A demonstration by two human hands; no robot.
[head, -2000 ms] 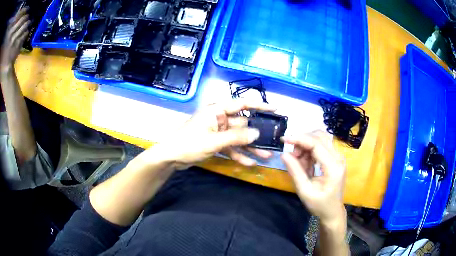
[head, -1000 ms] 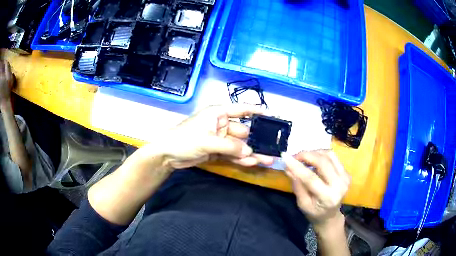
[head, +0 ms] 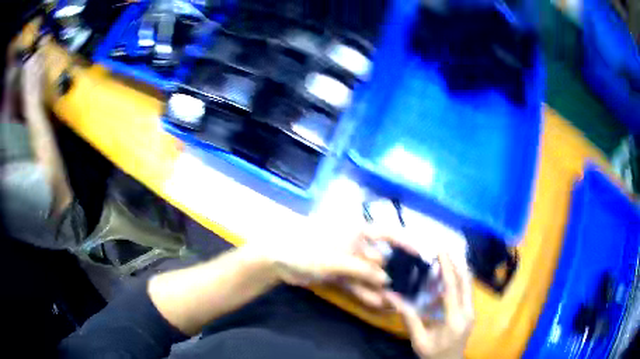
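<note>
The view is blurred. A small black housing shell (head: 407, 271) is held over the front edge of the white work sheet. My left hand (head: 344, 270) grips its left side. My right hand (head: 445, 301) is at its right side with the fingers around that edge; blur hides whether it grips the shell. A few thin black sealing rings (head: 384, 210) lie on the white work sheet (head: 231, 196), behind my hands. A dark pile of sealing rings (head: 491, 259) lies to the right of my hands.
A blue tray of laid-out housings (head: 260, 119) is at the left. A blue supply tray (head: 449, 154) with dark jumbled parts at its far end is behind my hands. Another blue tray (head: 589, 259) is at far right. Another person's arm (head: 42, 133) is at the left edge.
The camera view has shifted and tilted, so the trays sit lower and more of the supply tray's far end shows. The shell stays between my hands. The other person's arm has moved up.
</note>
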